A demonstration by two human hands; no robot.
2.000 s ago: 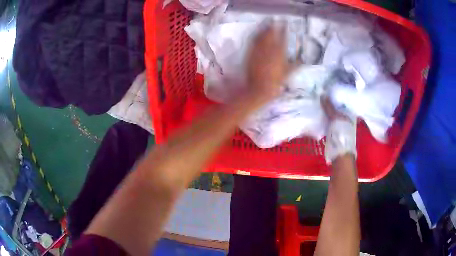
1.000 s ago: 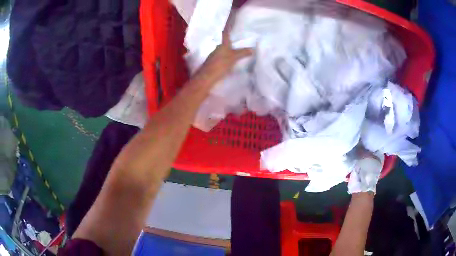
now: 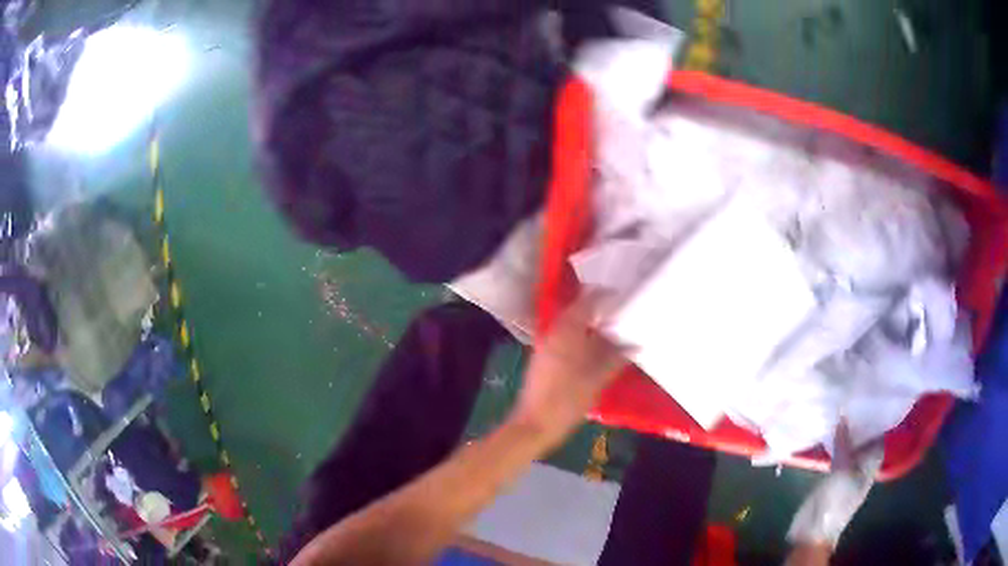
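A red plastic basket (image 3: 569, 144) is filled with crumpled white cut pieces (image 3: 873, 243). My left hand (image 3: 575, 359), bare and somewhat blurred, is at the basket's near left corner. It holds a flat white piece (image 3: 718, 310) by its left edge, over the heap. My right hand (image 3: 838, 498), in a white glove with bare fingertips showing, is at the near right rim, against the white cloth. Its grip is blurred and partly hidden, so I cannot tell whether it holds any.
A large dark cloth bundle (image 3: 409, 133) stands left of the basket, with pale cloth (image 3: 503, 276) beneath it. Green floor (image 3: 254, 287) with yellow-black tape (image 3: 177, 299) lies further left. Blue cloth (image 3: 989, 442) hangs at the right. A red stool part (image 3: 718, 544) shows below.
The view has shifted left, so the basket sits further right. My left hand has moved from inside the basket to its near left corner, with a flat white piece. The right hand stays near the rim.
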